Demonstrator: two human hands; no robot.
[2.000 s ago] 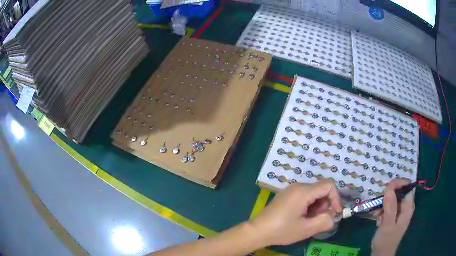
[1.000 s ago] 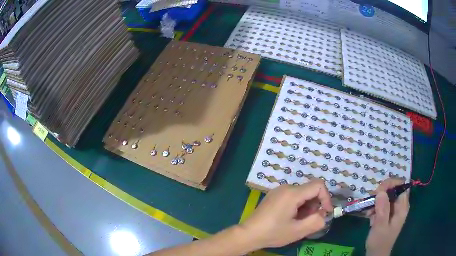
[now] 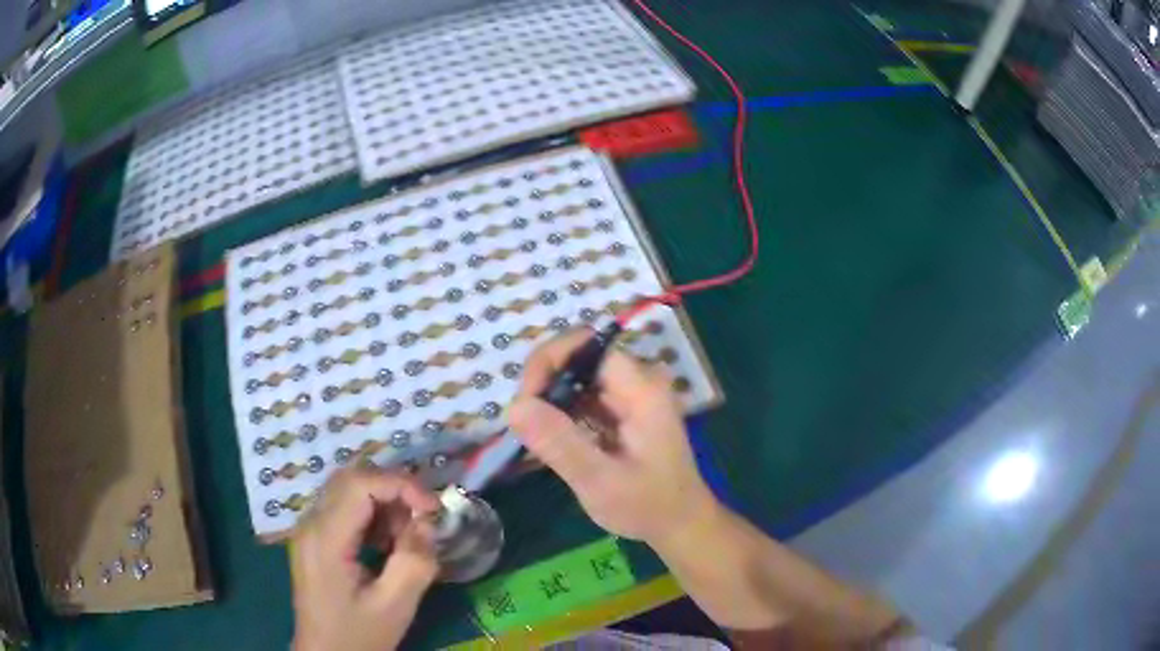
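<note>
My right hand (image 3: 623,439) holds the black-gripped test probe (image 3: 575,382), which slants down to the left with a pale tip block and a red wire at its rear. My left hand (image 3: 363,547) is at the tip block, thumb and fingertips pinched together; whether a small part is between them is too small to tell. A round clear bottle (image 3: 473,541) stands under the probe tip, partly covered by it. The white component tray (image 3: 420,303), with rows of silver discs and tan strips, lies just behind both hands.
A brown cardboard sheet (image 3: 108,432) with scattered silver parts lies at left. Two filled white trays (image 3: 509,76) lie behind. A red label (image 3: 640,132) is behind the main tray and a green label (image 3: 553,585) in front. A red wire (image 3: 748,191) curls right. Stacked sheets (image 3: 1107,108) stand far right.
The view has swung right, so the cardboard sheet now sits at the left edge and the left stack is almost out of view. The right hand still holds the probe, its tip still by the left fingers.
</note>
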